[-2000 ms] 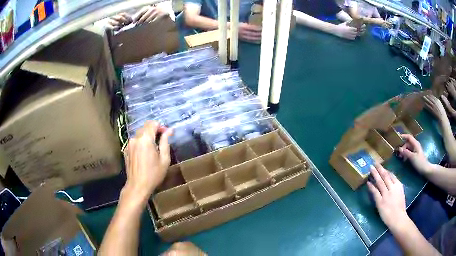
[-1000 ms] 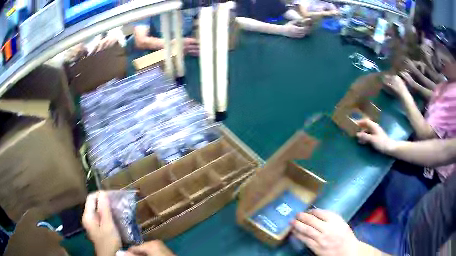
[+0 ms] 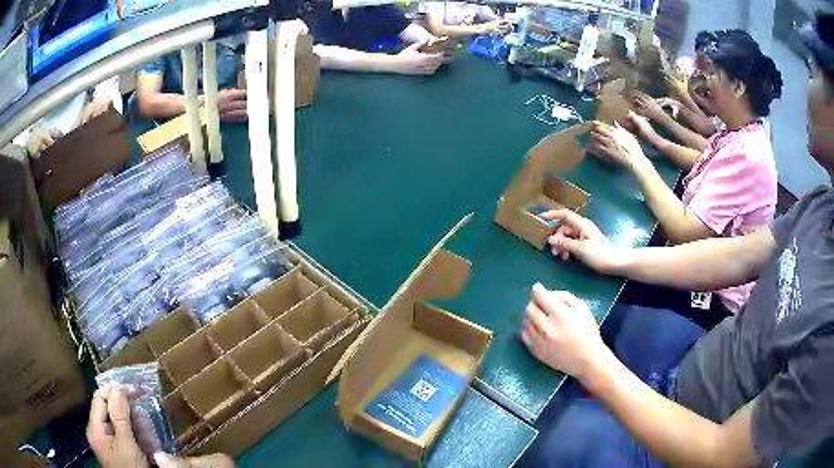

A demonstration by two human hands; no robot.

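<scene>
My left hand (image 3: 117, 430) is at the lower left, holding a clear plastic bag with a dark item inside (image 3: 144, 402). My right hand (image 3: 194, 460) is cut off by the bottom edge; its fingertips are at the bag's lower end. An open brown mailer box (image 3: 477, 345) stands right of the tray, lid up, with a blue card with a white square code (image 3: 416, 398) inside. The divided carton tray (image 3: 274, 388) is left of it, its near cells empty and its far cells covered by rows of clear bags (image 3: 174, 242).
A seated person in grey (image 3: 732, 338) is at the right, hands by a second open mailer box (image 3: 521, 219). More people sit beyond and across. Cream posts (image 3: 285, 128) rise behind the tray. A large carton (image 3: 27, 320) is at the left edge. A white cable (image 3: 553, 110) lies farther back.
The view has turned right. My left hand has taken a bag from the tray area and brought it low. The nearer mailer box now stands beside the tray, and the neighbour's hand has left it.
</scene>
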